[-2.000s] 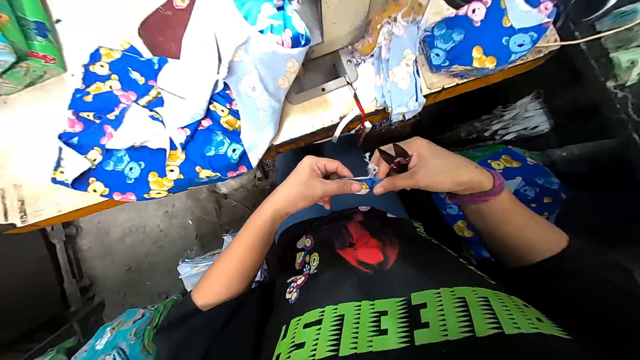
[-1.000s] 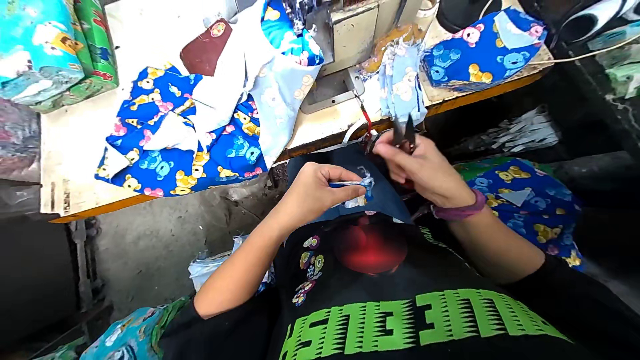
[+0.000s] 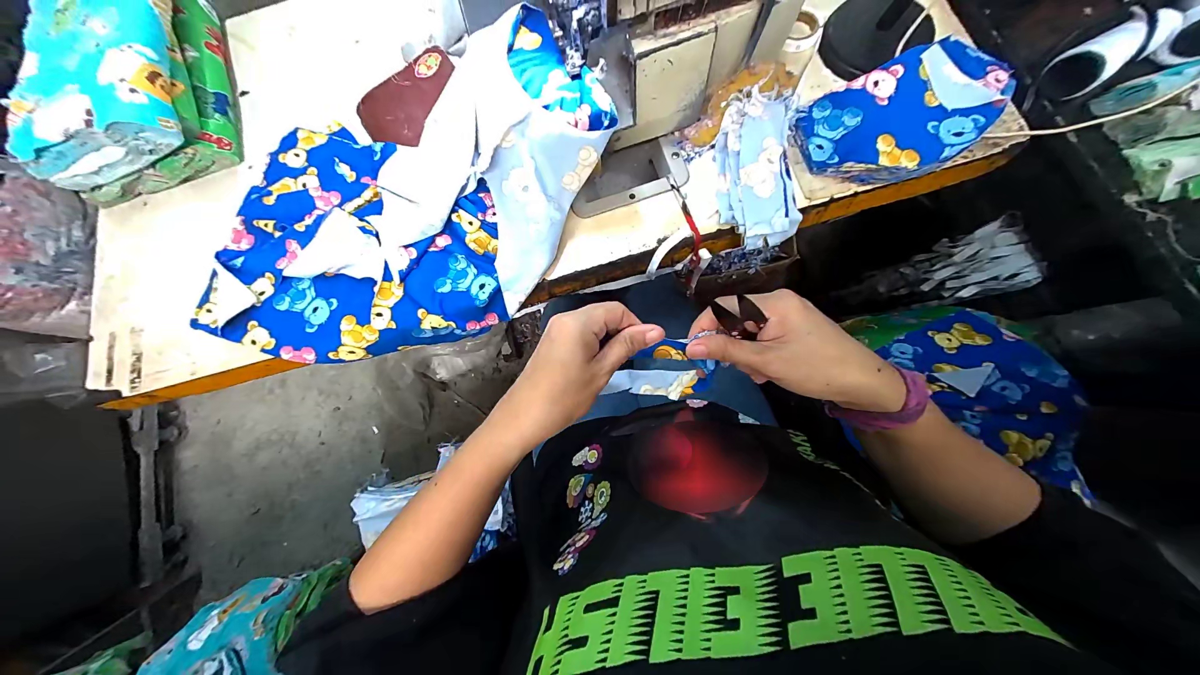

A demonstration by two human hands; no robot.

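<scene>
Over my lap, my left hand (image 3: 591, 361) pinches one end of a small strip of bear-print fabric (image 3: 667, 382) between thumb and fingers. My right hand (image 3: 783, 347) pinches the strip's other end and also keeps dark thread snips (image 3: 739, 317) in its palm, the blades pointing up past the fingers. The hands are a short way apart, with the strip stretched between them. Part of the strip hangs below, showing its pale back and blue printed face. The snips' handles are hidden in my right hand.
A sewing machine (image 3: 689, 80) stands on the worktable (image 3: 150, 347). Blue bear-print fabric (image 3: 366, 300) lies at its left, with a maroon piece (image 3: 403, 98). Pale strips (image 3: 757, 173) hang over the table edge. A stack of cut pieces (image 3: 900, 112) sits at right; wrapped bundles (image 3: 94, 94) stand at left.
One second ago my right hand was apart from the fabric with the snips raised; now it is lower and holds the strip with my left hand.
</scene>
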